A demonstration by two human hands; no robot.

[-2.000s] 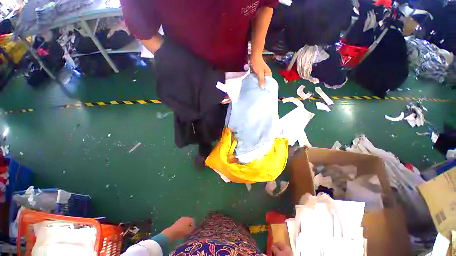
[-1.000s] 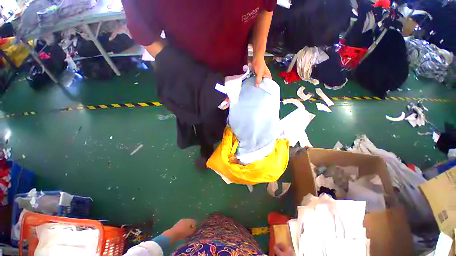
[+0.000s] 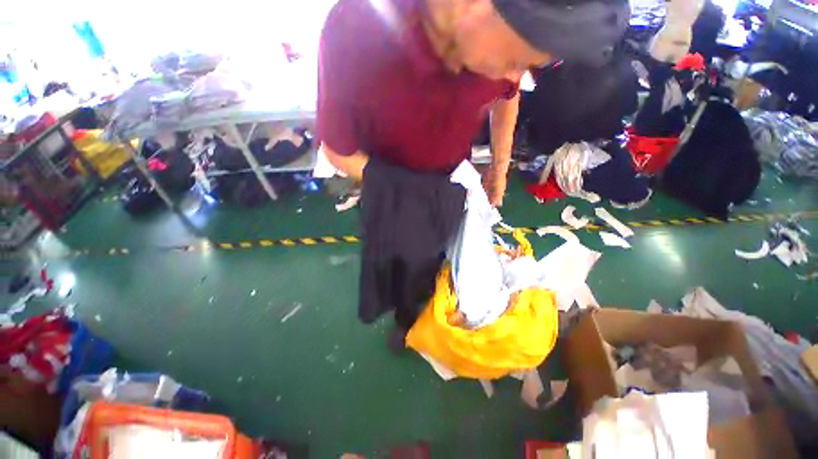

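Observation:
A yellow sack (image 3: 480, 348) stands open on the floor before me. Light blue and white cloth pieces (image 3: 477, 269) stand partly in its mouth. A standing person in a dark red shirt (image 3: 395, 99) bends over it, one hand (image 3: 494, 186) beside the top of the cloth; its grip is unclear. A black garment (image 3: 408, 238) hangs from the person's other arm. Only a sliver of what looks like my left hand (image 3: 352, 456) shows at the bottom edge, with its fingers hidden. My right hand is out of the picture.
An open carton of scraps (image 3: 583, 359) stands right of the sack, with stacked white pieces (image 3: 646, 426) in front. An orange crate (image 3: 161, 414) and a blue basket (image 3: 76, 399) are at lower left. White offcuts (image 3: 613, 224) lie on the floor. A cloth-laden table stands behind.
The view has tilted up and turned left. The person now bends, with the head in view. The light blue cloth has turned and looks narrower. My right hand has left the picture.

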